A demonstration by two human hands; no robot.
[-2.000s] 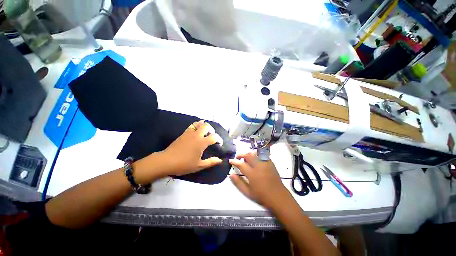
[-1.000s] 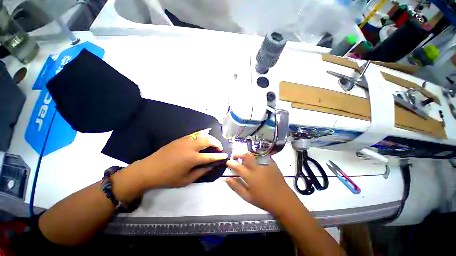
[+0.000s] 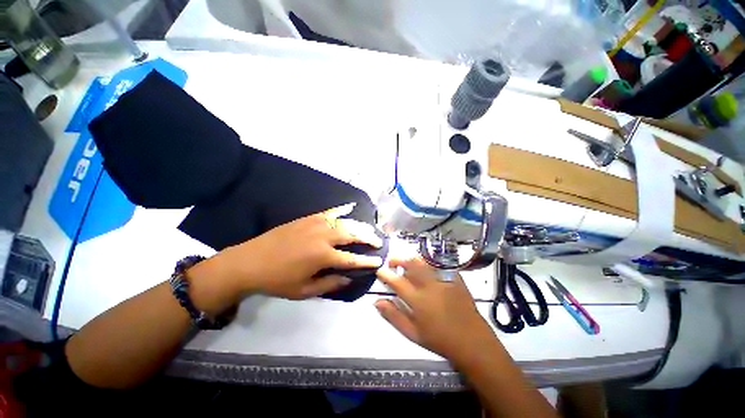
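A black fabric panel [image 3: 286,192] lies flat on the white table, its right end beside the needle area [image 3: 441,249] of the sewing machine [image 3: 433,184]. My left hand [image 3: 314,255] lies on the panel with fingers spread, pressing its right part. My right hand [image 3: 425,300] is at the panel's right edge, below the machine head, its fingertips close to my left fingertips. Whether it pinches the edge cannot be told. A second black panel [image 3: 167,143] lies at the left on the blue sheet [image 3: 78,184] and meets the first panel.
Black-handled shears [image 3: 519,300] and a pink and blue thread snips [image 3: 575,307] lie right of my right hand. Brown cardboard strips [image 3: 564,184] are taped on the machine. A ruler scale [image 3: 327,377] runs along the front edge. A bottle [image 3: 41,49] stands at the upper left.
The camera view has shifted and come closer to the machine. The black panel's rounded end now shows less beneath my left hand, which has moved over it. My right hand stays near the needle.
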